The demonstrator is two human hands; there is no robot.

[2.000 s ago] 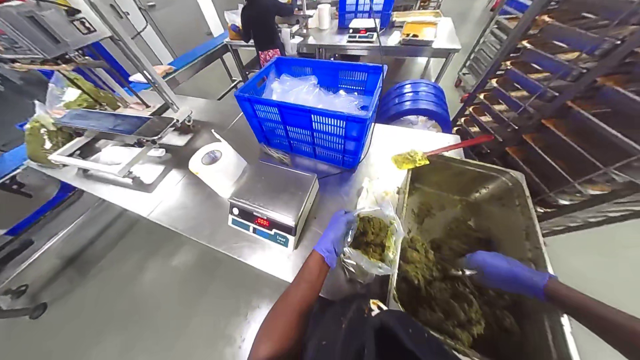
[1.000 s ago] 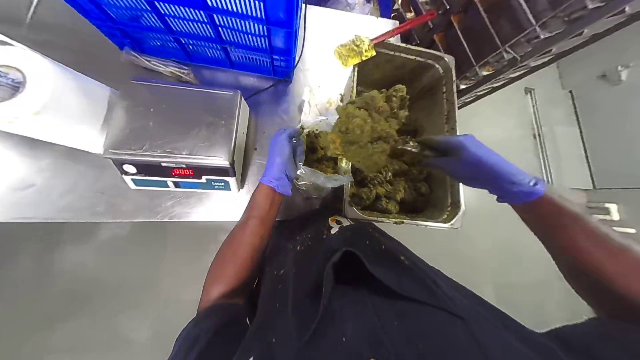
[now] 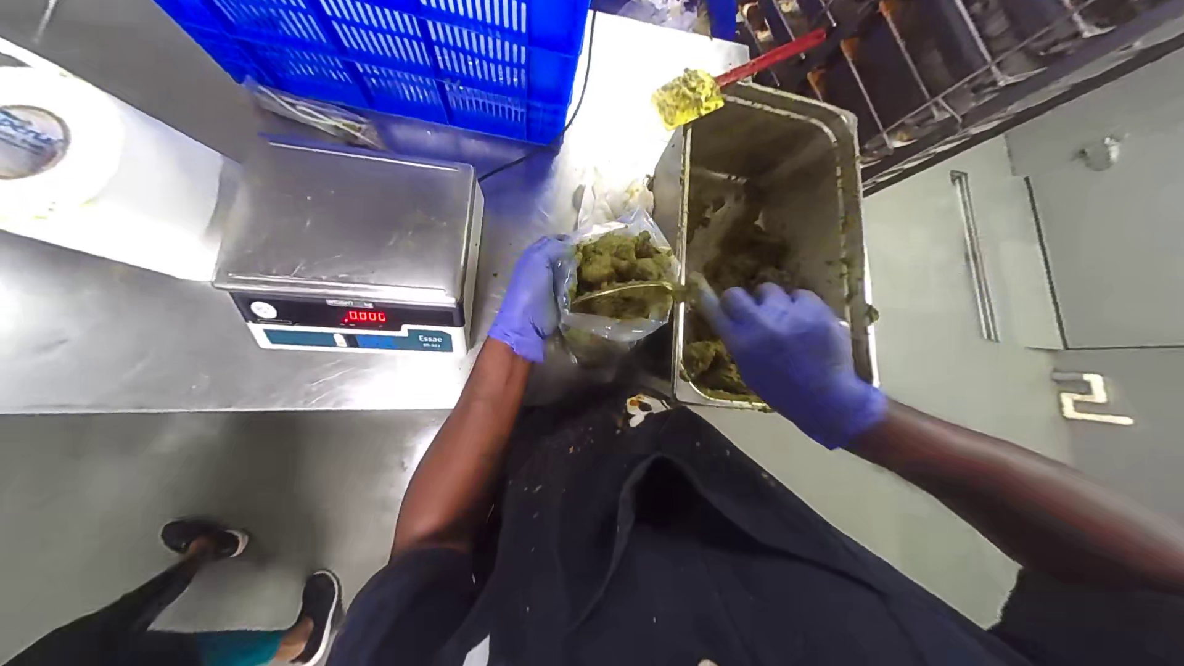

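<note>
My left hand (image 3: 534,298), in a blue glove, grips the left side of a clear plastic bag (image 3: 615,326) that holds a lumpy green food mixture (image 3: 622,261). The handle of a metal scoop or spoon (image 3: 629,289) is in my gloved right hand (image 3: 786,347); its bowl lies in the mouth of the bag, on the mixture. Right of the bag stands a deep steel container (image 3: 849,222) with more green mixture low inside, partly hidden by my right hand. A yellow spatula (image 3: 689,98) with a red handle rests across its far left corner.
Left of the bag, a digital scale (image 3: 351,222) with a lit display stands on the steel table (image 3: 120,356). A blue plastic crate (image 3: 407,55) is behind it, a paper roll (image 3: 55,139) at far left. A wire rack (image 3: 925,65) stands back right. Another person's feet (image 3: 319,606) show lower left.
My right hand has moved left, bringing the scoop from over the steel container to the bag's mouth; the heap of mixture it carried is no longer on it. My left hand still holds the bag.
</note>
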